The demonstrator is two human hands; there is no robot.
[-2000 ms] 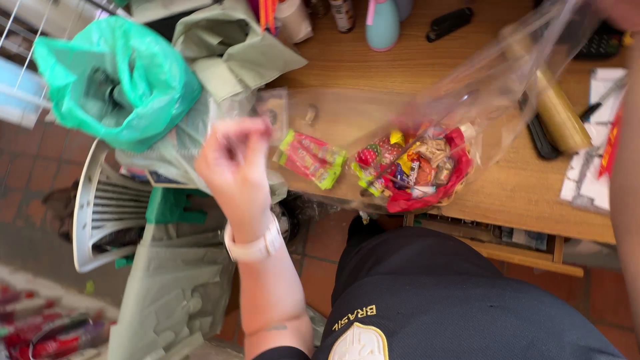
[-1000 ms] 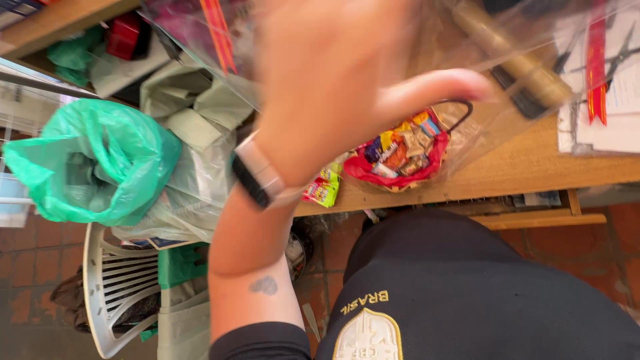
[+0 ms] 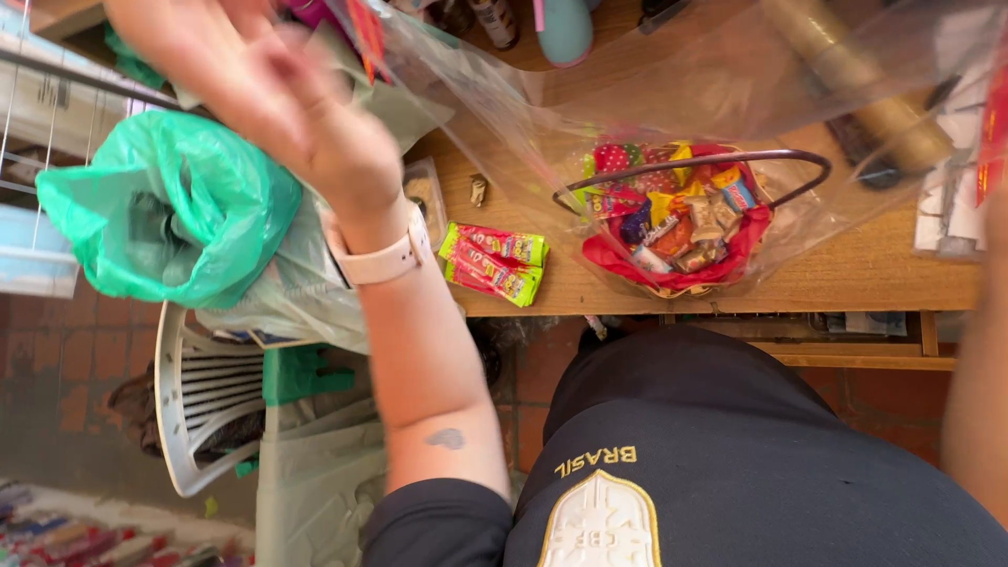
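My left hand (image 3: 276, 102) is blurred at the upper left, near a clear plastic sheet or bag (image 3: 520, 118); whether its fingers touch the plastic cannot be told. The plastic spreads over a basket (image 3: 677, 291) with a dark arched handle (image 3: 685, 164), lined with red paper (image 3: 740, 264) and filled with wrapped sweets (image 3: 685, 228). Red and green candy packets (image 3: 494, 262) lie on the table left of the basket. Of my right arm only a blurred forearm shows at the right edge; the hand is out of view.
A green plastic bag (image 3: 260, 197) stands on the left above a white plastic chair (image 3: 169, 409). On the wooden table (image 3: 858, 276) lie a gold-coloured tube (image 3: 866, 87), papers (image 3: 945, 189), a small clear container (image 3: 425, 193) and a blue-green object (image 3: 565, 31). An open drawer (image 3: 858, 354) is below.
My left hand has moved from in front of the basket toward the upper left, and the basket shows more fully. The view has shifted somewhat.
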